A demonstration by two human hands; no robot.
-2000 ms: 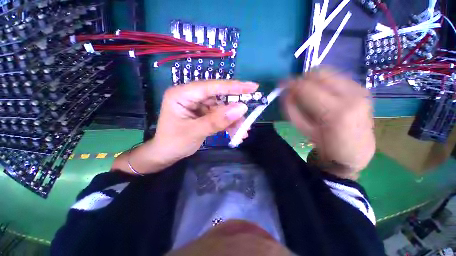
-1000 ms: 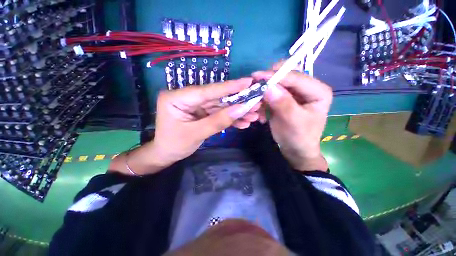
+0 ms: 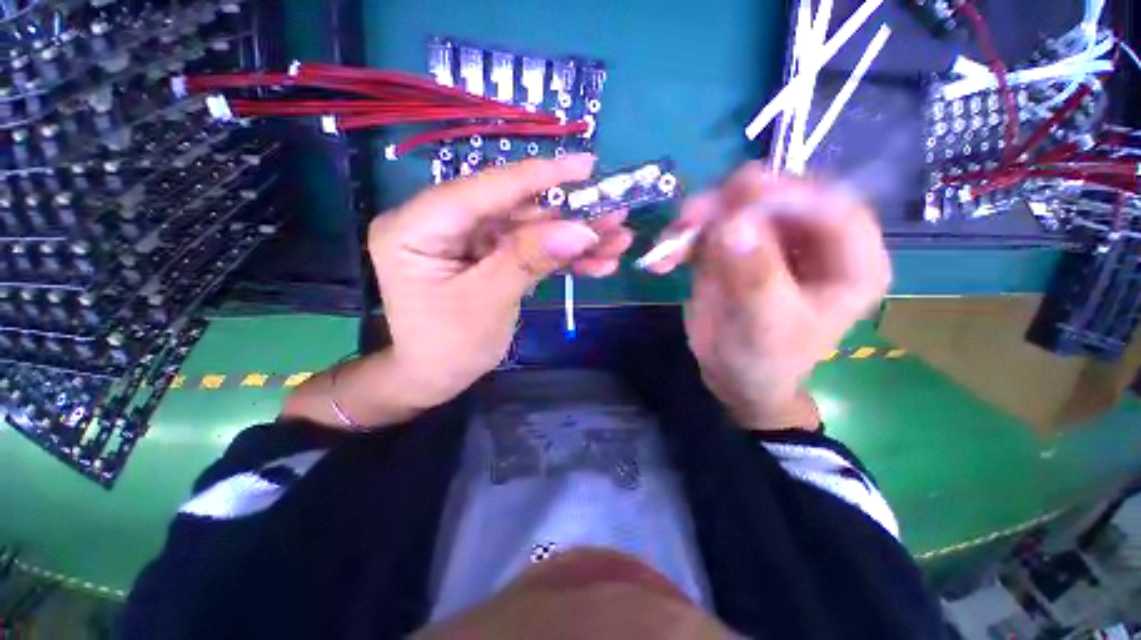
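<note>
My left hand (image 3: 469, 256) pinches a small single black board (image 3: 617, 189) with bright parts between thumb and fingers, held above the bench edge. A white cable end (image 3: 571, 304) with a blue tip hangs below my left fingers; where it joins is hidden. My right hand (image 3: 782, 275), partly blurred, is just right of the board, apart from it, and holds a short visible piece of white cable (image 3: 666, 251) at its fingertips.
A circuit board panel (image 3: 519, 90) with red cables (image 3: 413, 103) lies behind my left hand. Loose white cables (image 3: 820, 81) lie on a black tray (image 3: 882, 138). A tall stack of panels (image 3: 113, 188) is at left. Wired panels (image 3: 970, 131) are at right.
My right hand has moved off the board, with a white cable piece at its fingertips. The board has tilted to show its face. A white cable end now hangs below my left hand.
</note>
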